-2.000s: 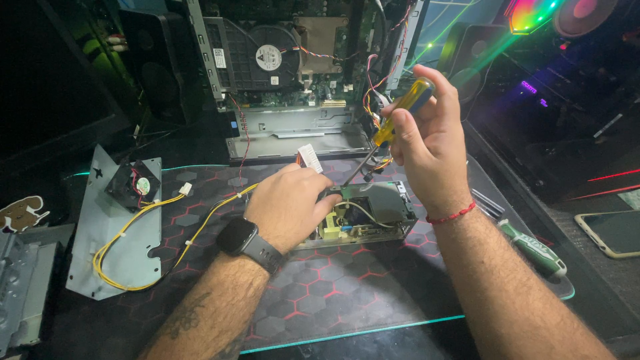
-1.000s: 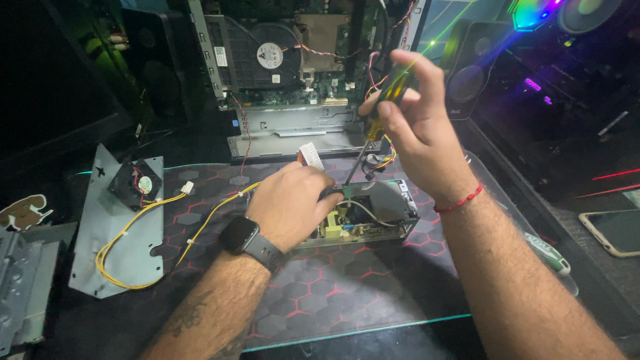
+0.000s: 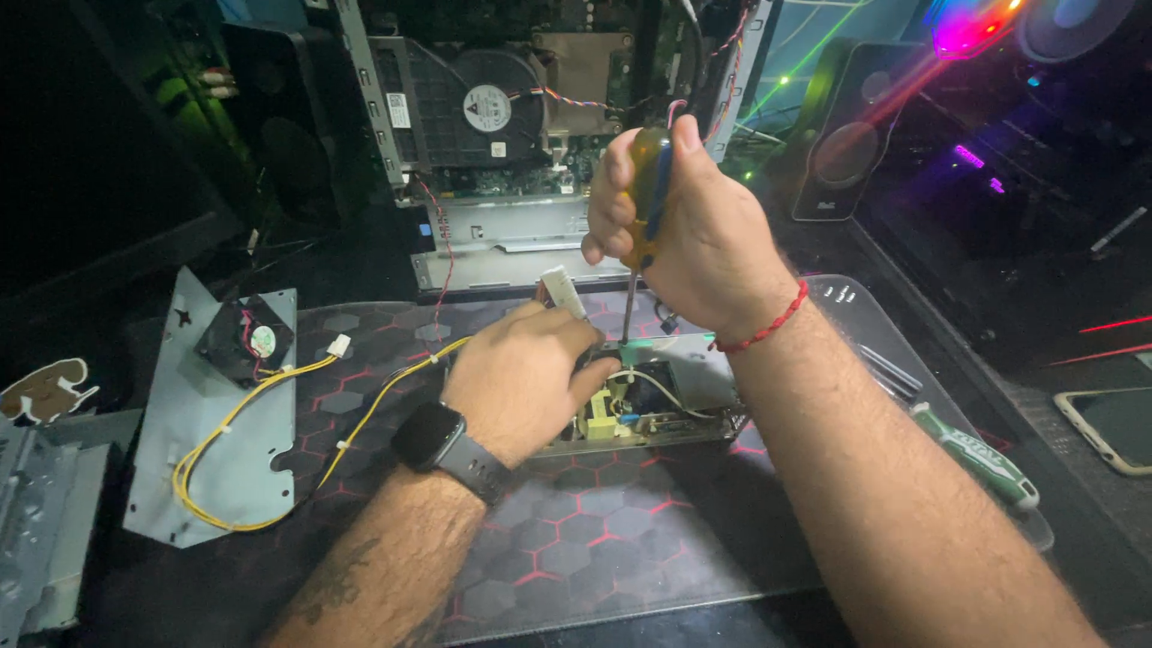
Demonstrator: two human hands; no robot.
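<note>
My right hand (image 3: 693, 225) is closed around the yellow and blue handle of a screwdriver (image 3: 650, 184). Its shaft points down, with the tip inside an opened power supply unit (image 3: 670, 432) on the hexagon-patterned desk mat (image 3: 576, 540). My left hand (image 3: 522, 373) rests on the left part of that unit, fingers and thumb bent over its edge near the shaft; what they press or grip is hidden. Inside the metal case show a circuit board, a yellow transformer (image 3: 600, 427) and a pale wire. Yellow cables (image 3: 229, 414) run left from beside my left hand.
Left stands a bent metal cover (image 3: 171, 441) with a small fan (image 3: 243, 340). Behind is an open computer case (image 3: 504, 225) with a blower fan (image 3: 486, 108). On the right lie a green-handled tool (image 3: 976, 457) and a phone (image 3: 1111, 427); speakers (image 3: 841, 135) stand behind.
My right hand has shifted its hold on the screwdriver, from fingertips around the handle to a fuller wrap, and the shaft stands more upright. My left hand has stayed on the power supply unit.
</note>
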